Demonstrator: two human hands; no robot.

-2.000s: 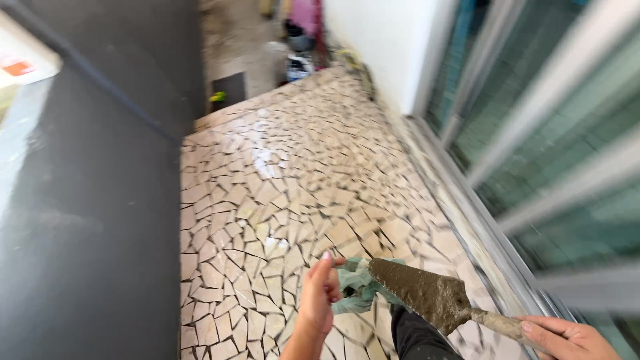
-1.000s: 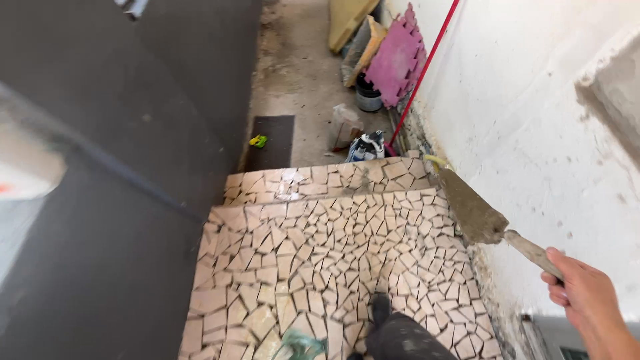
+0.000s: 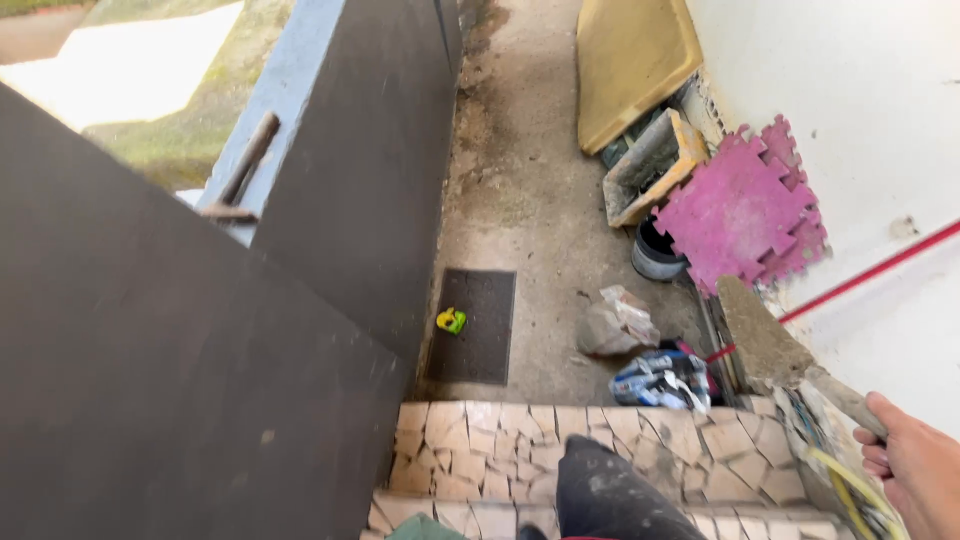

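Note:
My right hand at the lower right is closed around the handle of a mortar-coated pointed trowel, whose blade points up and left in front of the white wall. My left hand is out of the frame. A bit of green fabric shows at the bottom edge; what it belongs to cannot be told. My dark-trousered leg is above steps covered in broken beige tile.
Below the steps, a plastic bag, a blue-and-white bag, a bucket, pink foam mats and a mortar trough line the right wall. A dark floor plate lies left. A hammer rests on the left wall's ledge.
The view has swung from the tiled floor to the steps and passage. My left hand, seen two seconds ago near the trowel tip, has left view. My right hand still holds the trowel.

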